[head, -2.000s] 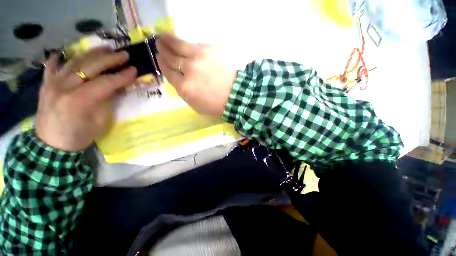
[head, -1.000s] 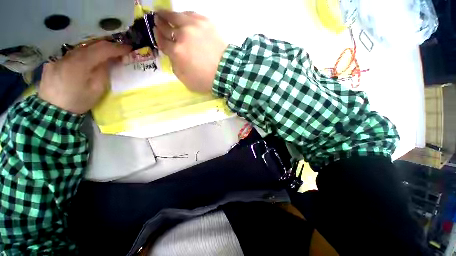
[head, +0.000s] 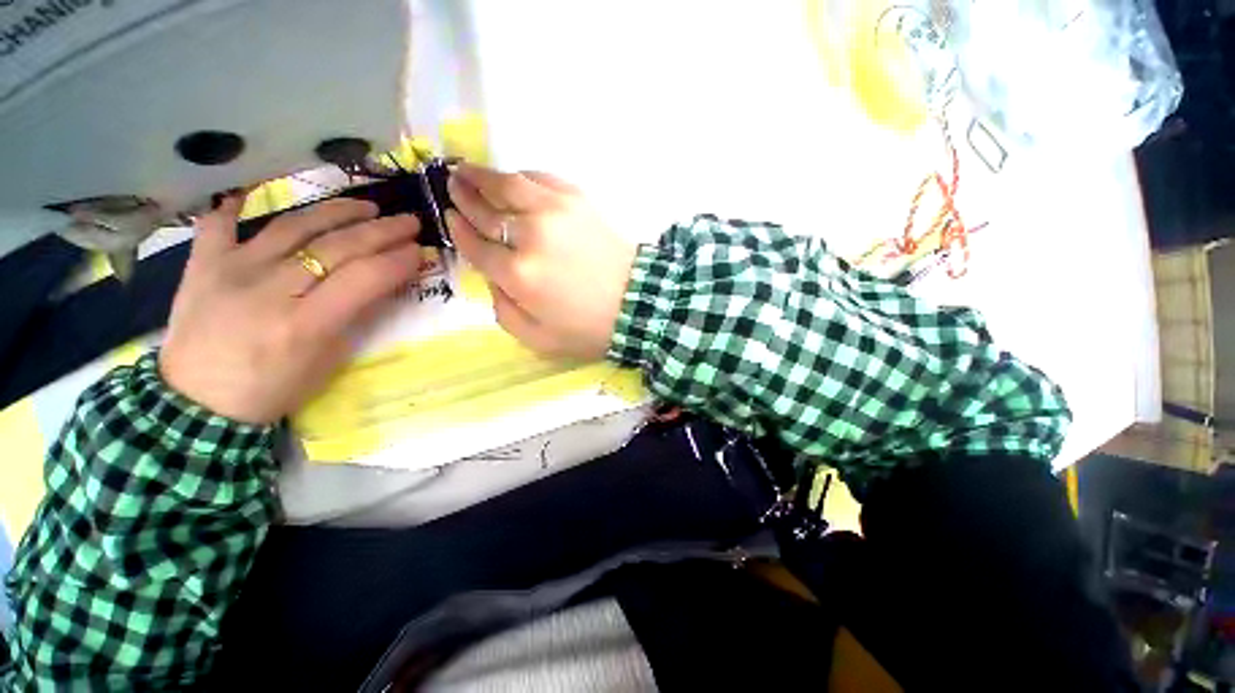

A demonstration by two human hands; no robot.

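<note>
A black webbing strap [head: 394, 194] lies on the white table under the pale sewing machine head [head: 257, 81] and runs off to the left. A silver buckle [head: 436, 203] sits at its right end. My left hand [head: 291, 305] lies over the strap, fingertips pressing on it left of the buckle. My right hand [head: 549, 264] holds the buckle end between thumb and fingers. The needle area is partly hidden behind the strap and machine parts.
Yellow tape [head: 447, 386] covers the table's front part. Orange-red thread [head: 935, 224], a loose rectangular ring [head: 987, 145] and a clear plastic bag [head: 1084, 68] lie at the right. More black straps with metal buckles [head: 718, 454] lie across my lap.
The view has shifted, showing more of the machine head. My left hand has flattened over the strap, and the strap now shows stretched out to the left. My right hand stays at the buckle.
</note>
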